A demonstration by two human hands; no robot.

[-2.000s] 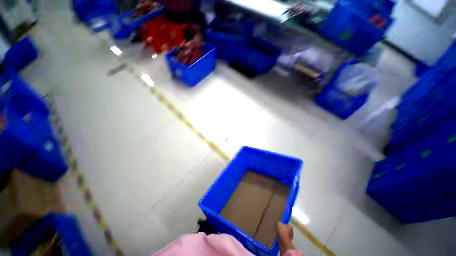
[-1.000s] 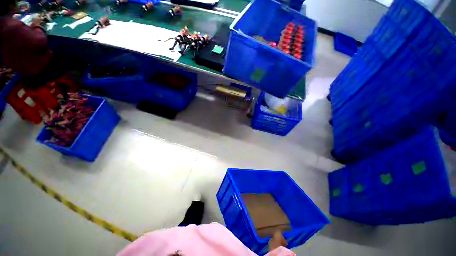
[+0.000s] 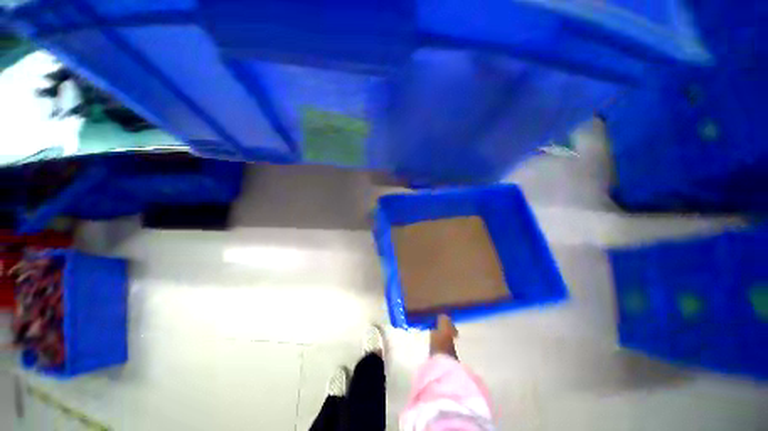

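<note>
A blue crate point(image 3: 539, 252) with a flat brown cardboard sheet point(image 3: 450, 261) on its floor lies in front of my feet. Nothing else shows in it. My right hand point(image 3: 444, 335), in a pink sleeve, is closed on the near rim of the crate. The fingers are partly hidden by the rim and slightly blurred. I cannot tell whether the crate rests on the floor or hangs just above it. My left hand is not in view.
A large blue packing bin point(image 3: 472, 109) with a green label point(image 3: 333, 136) looms close across the top. Stacked blue crates point(image 3: 690, 295) stand at the right. A floor crate of figures point(image 3: 97, 311) is at the left. Both my feet show at the bottom.
The bench-end bin now looms close overhead. The cardboard-lined crate has moved forward, away from my body, with my right hand still on its near rim. The view has turned downward.
</note>
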